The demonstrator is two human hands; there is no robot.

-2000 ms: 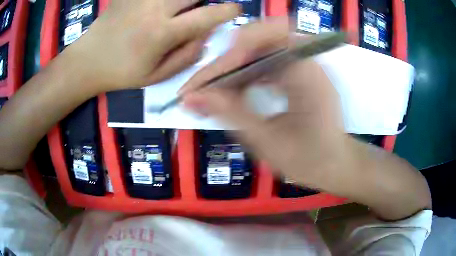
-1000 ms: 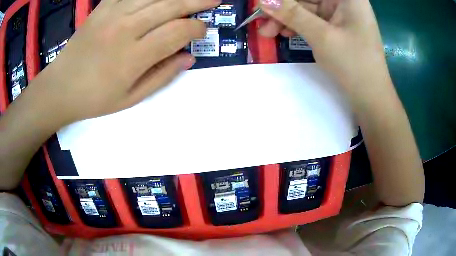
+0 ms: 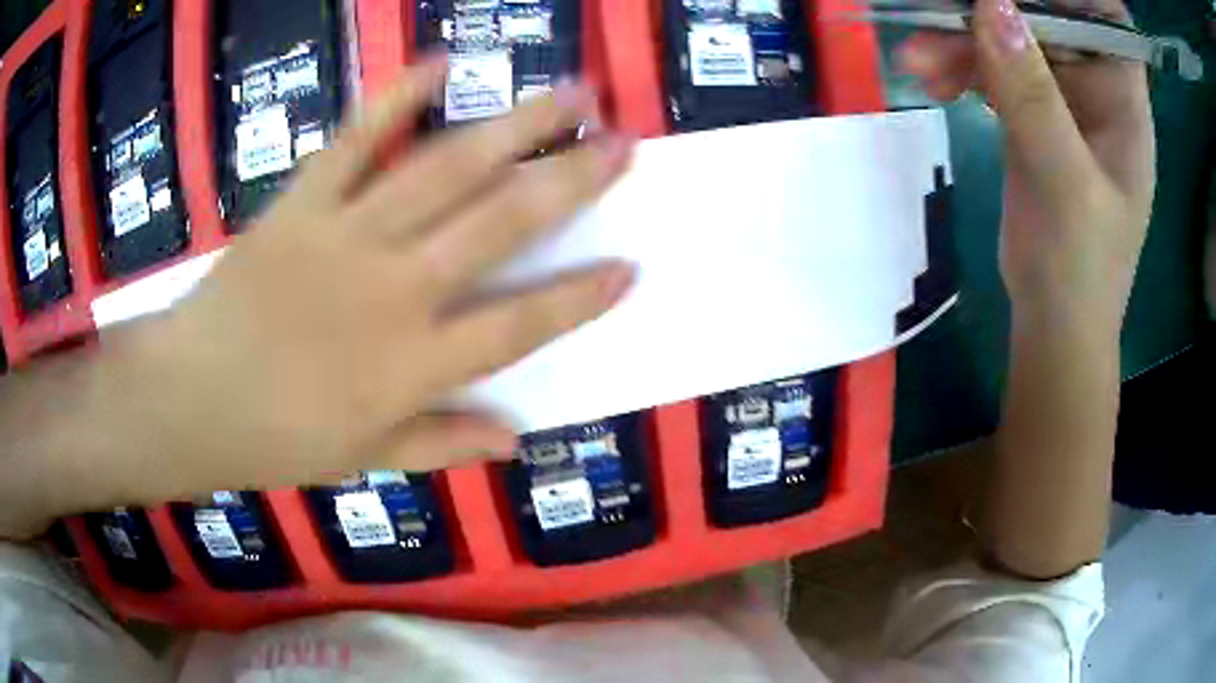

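A white backing sheet with a stepped black block at its right end lies across the red foam tray, between two rows of phones. My left hand lies over the sheet's left part with fingers spread, slightly blurred, and holds nothing visible. My right hand is raised beyond the tray's upper right corner and holds slim silver tweezers between thumb and fingers. A phone with its battery bay showing sits at the upper right of the tray, with a white label inside.
More phones lie in the upper row, such as one phone at the left, and in the lower row, such as another phone. The dark green bench mat shows at the right. My clothing is at the bottom edge.
My right hand with the tweezers has moved right, off the phones. My left hand has moved down onto the sheet and spread. The sheet's stepped black right end now shows.
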